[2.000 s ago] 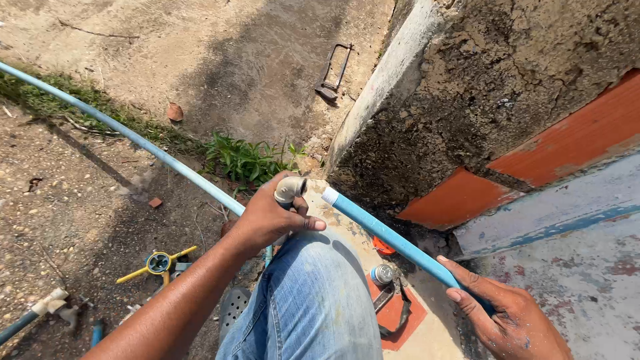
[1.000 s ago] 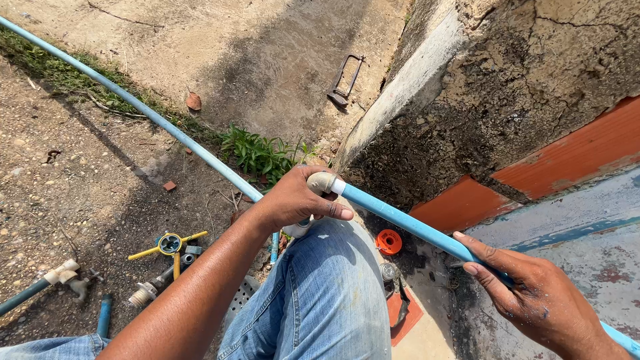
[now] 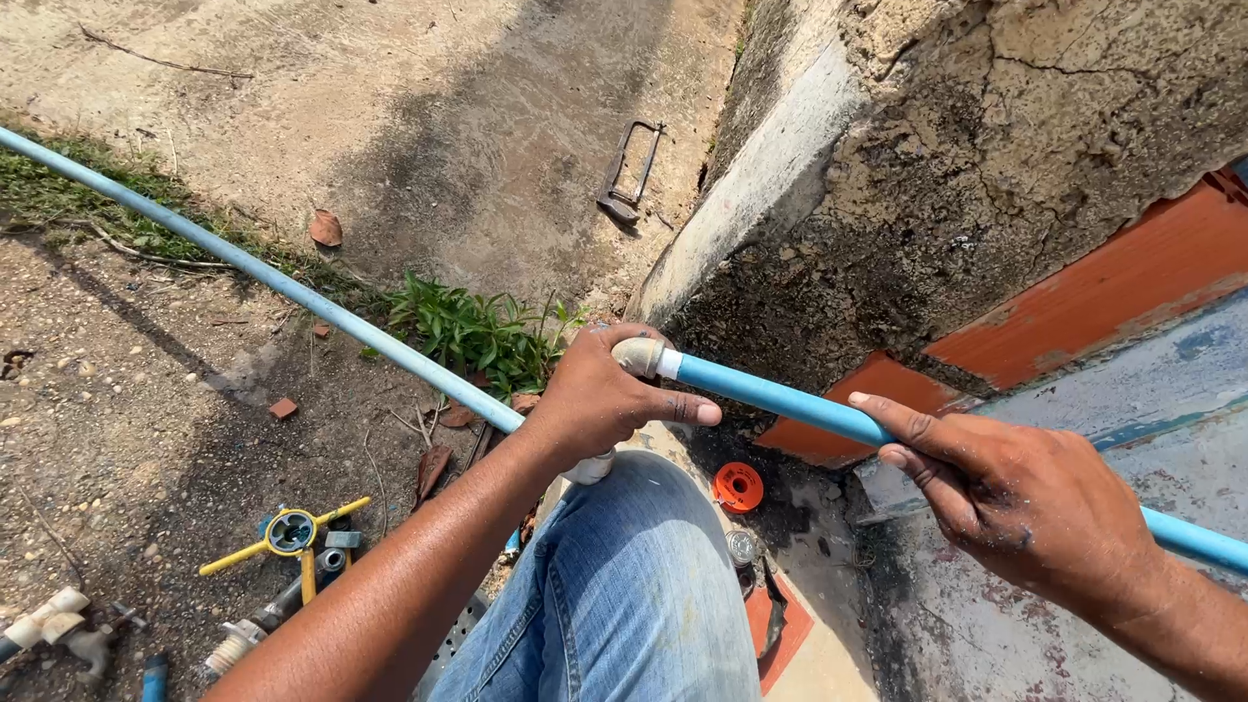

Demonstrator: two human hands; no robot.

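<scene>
My left hand (image 3: 619,385) is closed around a grey-beige pipe elbow (image 3: 639,357) above my knee; its far side is hidden by the fingers. A blue plastic pipe (image 3: 780,395) meets the elbow's mouth, with a band of white (image 3: 670,364) showing at the joint. My right hand (image 3: 1014,478) grips this pipe farther along, thumb and fingers around it. Behind my left wrist, a long light-blue pipe (image 3: 322,304) slants down from the upper left towards a white fitting (image 3: 590,469) beside my knee.
A hacksaw (image 3: 632,174) lies on the concrete near the rough wall (image 3: 907,214). An orange tape spool (image 3: 738,487) and a small can (image 3: 743,546) stand right of my knee. On the left ground are a yellow-handled pipe threader (image 3: 292,532), a tap (image 3: 90,648) and green plants (image 3: 468,327).
Two seconds ago the white pipe end was apart from the elbow; now it sits in the elbow's mouth. My right hand has moved closer to the elbow since then.
</scene>
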